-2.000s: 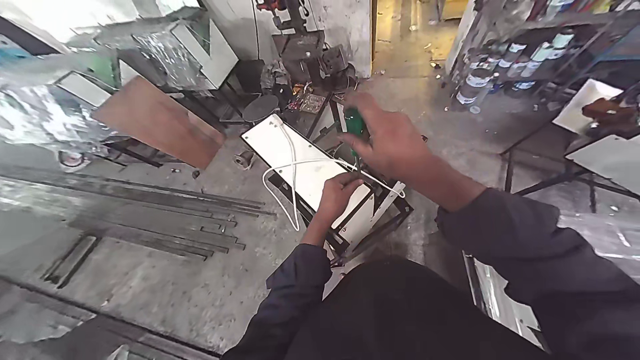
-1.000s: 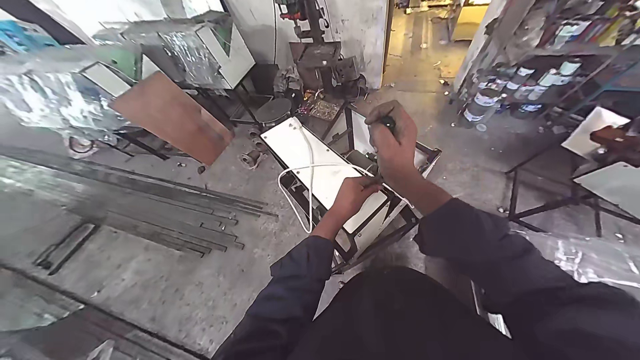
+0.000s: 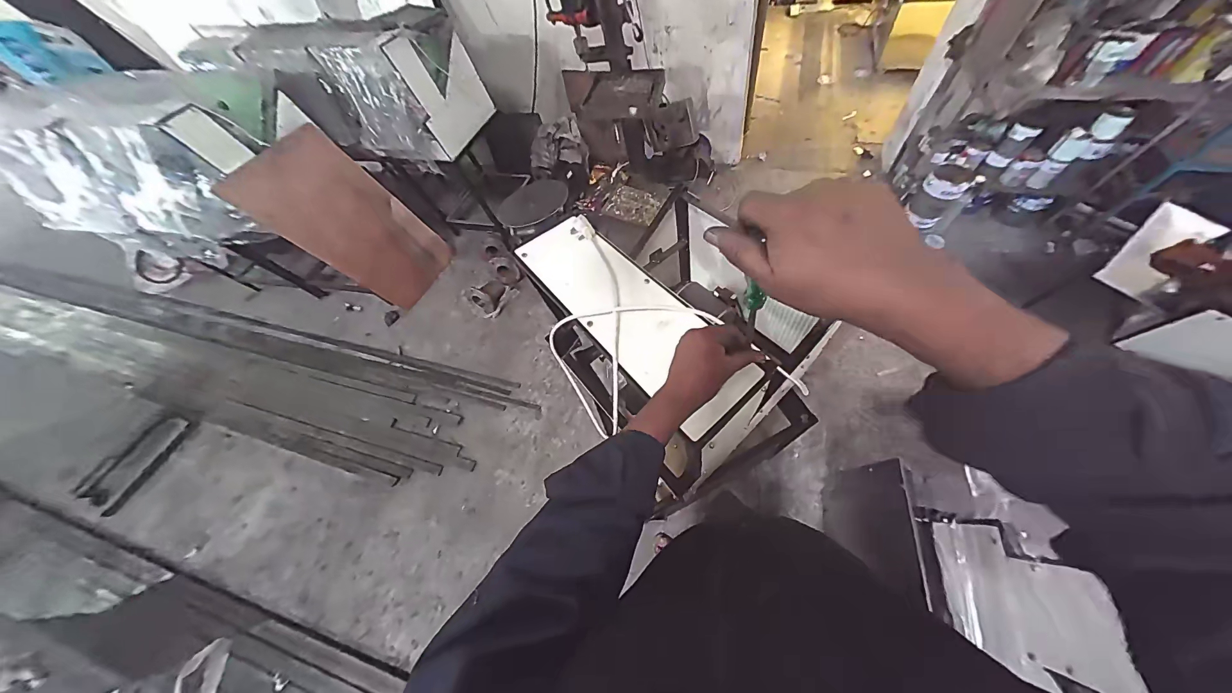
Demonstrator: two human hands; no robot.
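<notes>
A black metal frame (image 3: 804, 421) with a white panel (image 3: 602, 279) on top stands in front of me. A white cable (image 3: 616, 361) loops over the panel and hangs past its left side. My left hand (image 3: 707, 366) is at the panel's right edge, its fingers pinched at the frame beside the cable; what they grip is too small to tell. My right hand (image 3: 818, 245) is above the frame's right side, closed around a tool with a green handle (image 3: 755, 295), probably a screwdriver, mostly hidden by the fingers. Near it a dark cylindrical part (image 3: 698, 295) sits inside the frame.
Long metal bars (image 3: 337, 423) lie on the floor at left. A brown board (image 3: 332, 217) leans near plastic-wrapped units at upper left. A machine on a stand (image 3: 616, 91) is at the back wall. Containers (image 3: 943, 188) stand by a shelf at upper right, with metal sheets (image 3: 1039, 597) at lower right.
My right hand was above the frame, then lower and closer to my left hand, and now is raised to the right with the green-handled tool. My left hand has stayed at the panel's edge.
</notes>
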